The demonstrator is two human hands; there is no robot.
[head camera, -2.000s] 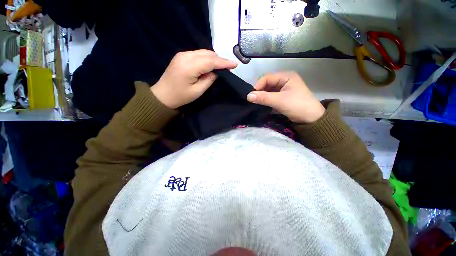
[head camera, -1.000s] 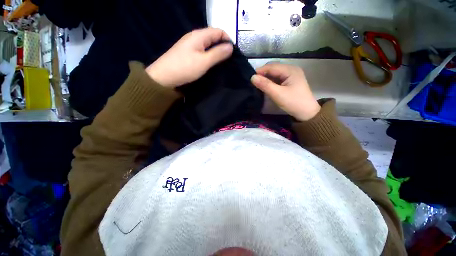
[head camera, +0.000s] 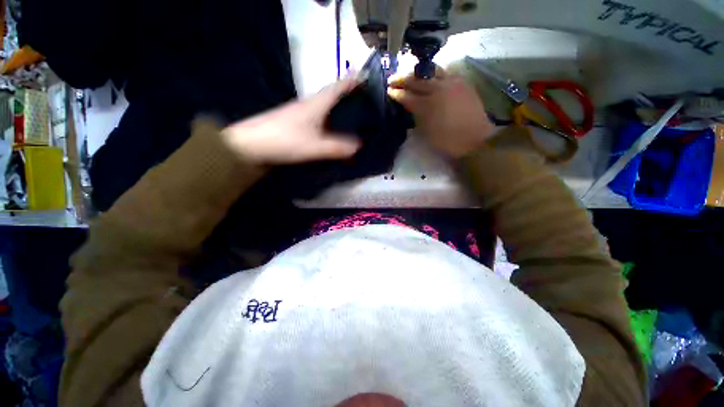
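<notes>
The black garment (head camera: 214,71) lies heaped at the left, and its near end reaches up to the needle area of the sewing machine (head camera: 548,32). My left hand (head camera: 298,131), blurred, holds the garment's near part between thumb and fingers. My right hand (head camera: 448,107), also blurred, is at the cloth's right edge, just below the presser foot area (head camera: 387,60), with its fingertips on the fabric. The exact contact of cloth and presser foot is hidden by blur and the hands.
Scissors (head camera: 517,94) with red and yellow handles lie right of my right hand. A blue bin (head camera: 671,203) stands at the right, with a white strip (head camera: 635,151) slanting beside it. A yellow container (head camera: 45,179) is at the far left. Bright green material (head camera: 641,322) shows below the table.
Both hands have moved the cloth edge up to the needle area. The view has shifted, so the machine head and its lettering now show. The right hand is nearer the left hand.
</notes>
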